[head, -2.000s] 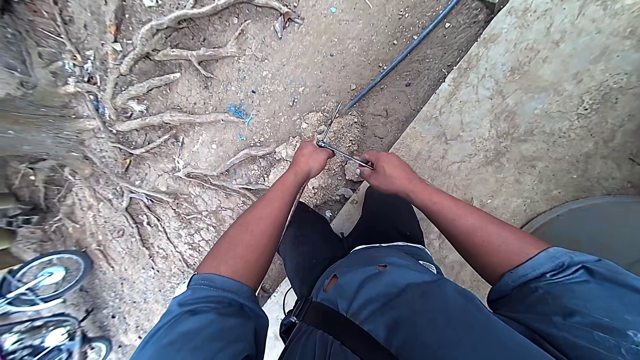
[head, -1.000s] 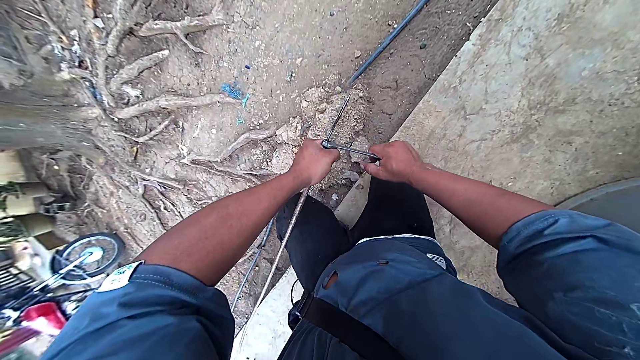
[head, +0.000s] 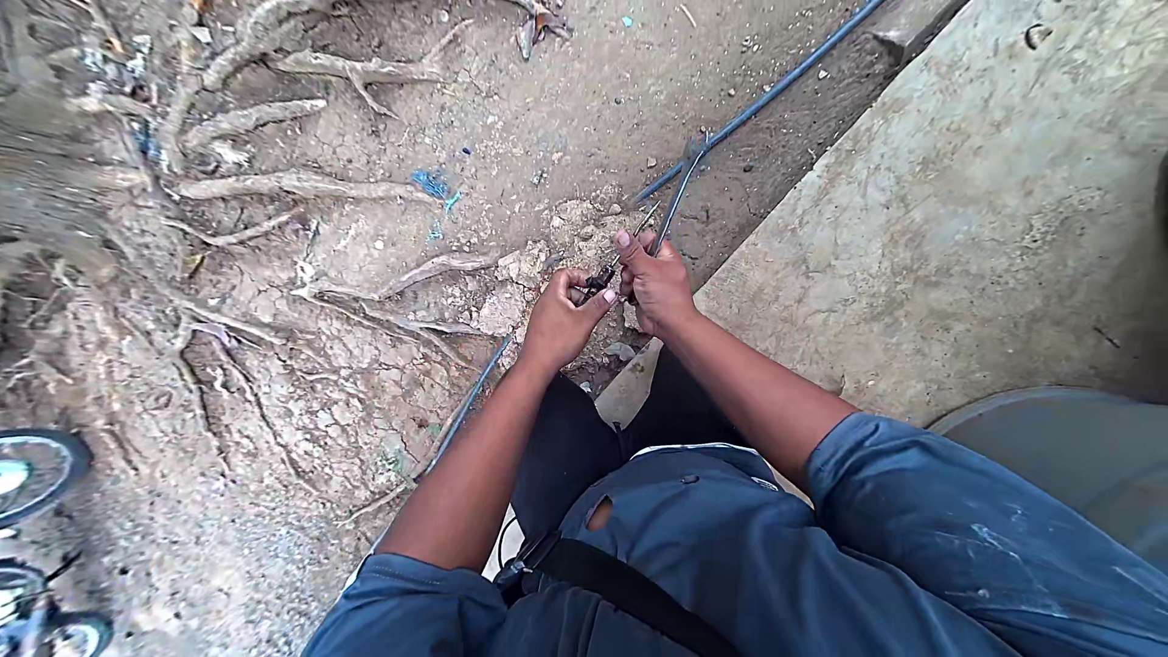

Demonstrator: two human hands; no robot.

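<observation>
My left hand [head: 568, 319] is closed around a small dark metal piece [head: 598, 281] between thumb and fingers; its exact kind cannot be told. Touching or nearly touching it on the right, my right hand [head: 655, 281] grips a thin metal rod or tool [head: 680, 196] that slants up and right from the fist. The rod's far end crosses over a blue hose or pipe [head: 776, 88] lying on the soil. A thin pointed tip [head: 650, 217] sticks up between the hands. Another blue length [head: 470, 397] runs behind my left forearm.
Exposed tree roots [head: 301, 185] spread over the soil at the left, with blue plastic scraps [head: 431, 183] near them. A concrete slab [head: 949, 219] fills the right, its edge running diagonally. A grey round container [head: 1068, 447] stands at the lower right. Motorcycle wheels [head: 41, 470] show at lower left.
The hands were spaced apart with a metal tool spanning them; now they are close together. The rod now points up and right from my right hand, across the blue hose.
</observation>
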